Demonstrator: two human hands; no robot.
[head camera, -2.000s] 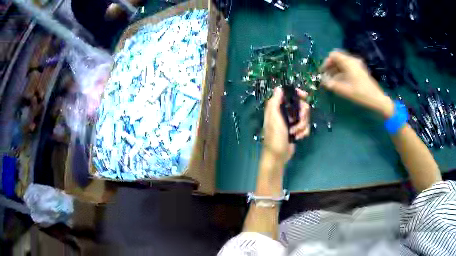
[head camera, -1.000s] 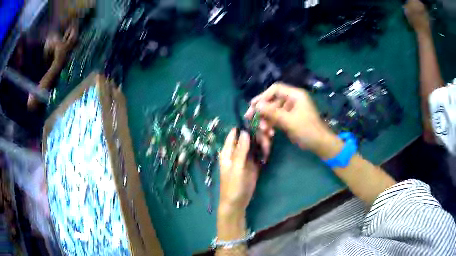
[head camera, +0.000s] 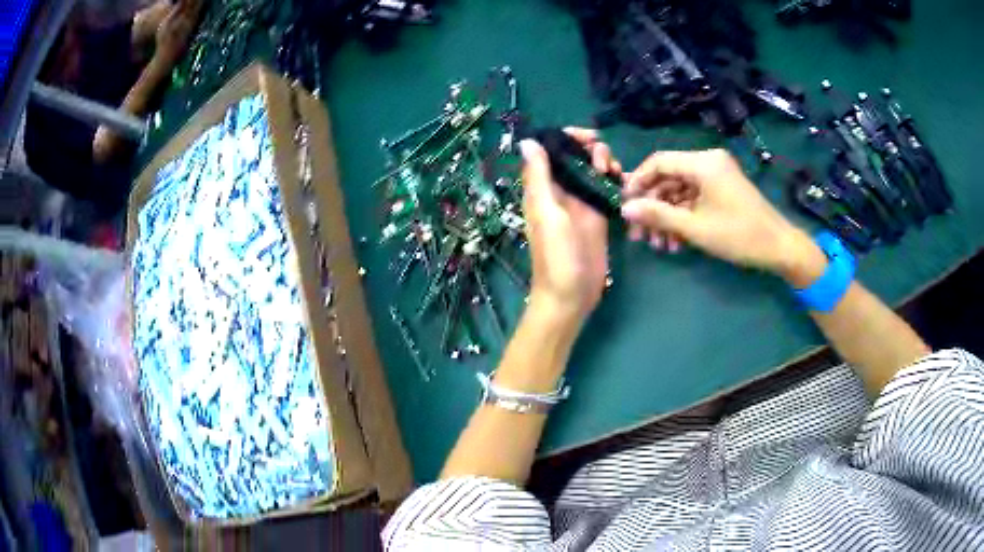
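My left hand (head camera: 570, 232) is closed around a black plastic housing (head camera: 579, 173), which is tilted, its upper end toward the pile of wired boards. A green strip, seemingly a circuit board, shows along the housing. My right hand (head camera: 691, 205), with the blue band at its wrist, has its fingertips pinched at the housing's lower right end. What the fingertips hold there is too small to tell. The pile of wired boards (head camera: 459, 216) lies tangled left of my left hand, green with silver and red specks.
An open brown carton (head camera: 345, 313) full of small white and light blue pieces (head camera: 232, 323) stands at left. Filled housings (head camera: 879, 173) lie at right. A black heap (head camera: 669, 65) is at the far side. Another person's hand (head camera: 176, 30) is at upper left.
The view has shifted. A second ago the housing was upright between both hands with green at my right fingertips; now it is tilted in my left hand, my right fingertips at its lower end.
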